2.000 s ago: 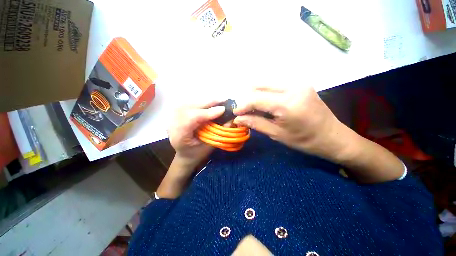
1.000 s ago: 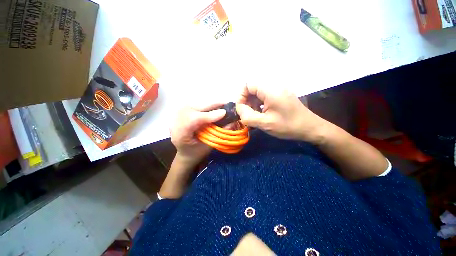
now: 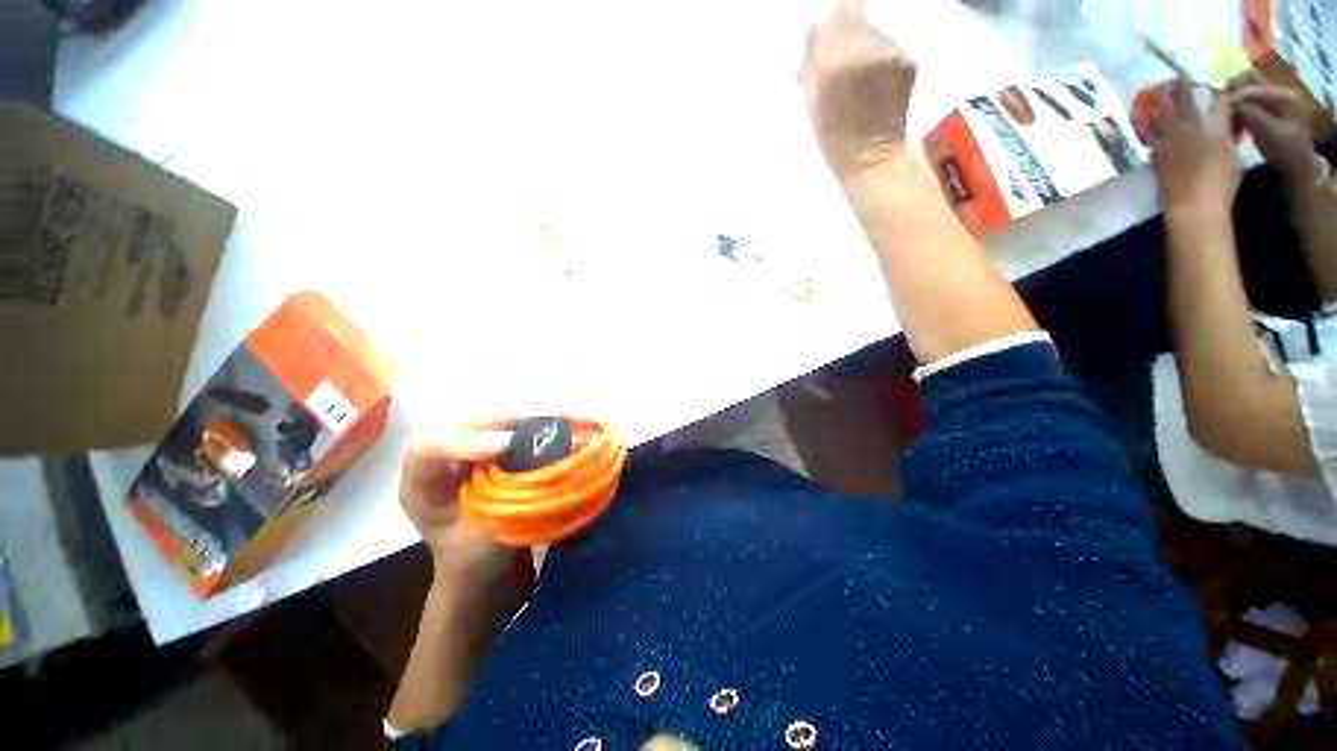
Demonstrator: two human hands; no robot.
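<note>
My left hand (image 3: 447,492) holds an orange coiled cable (image 3: 546,496) with a black fitting (image 3: 537,442) on top, just off the bench's front edge. My right hand (image 3: 861,85) is stretched out over the back right of the bench, slightly blurred, with its fingers curled. Whether it holds anything small cannot be told. An orange and black retail box (image 3: 264,437) stands tilted on the bench, left of the coil.
A brown carton (image 3: 103,294) is at the left. A small cutter (image 3: 765,267) lies on the white bench (image 3: 440,147). A white and orange retail box (image 3: 1034,144) is at the right. Another person's hands (image 3: 1195,140) work beyond it on something orange.
My right hand has left the coil and reached away to the upper right. My left hand still holds the coil. The view has shifted, bringing the other person into sight.
</note>
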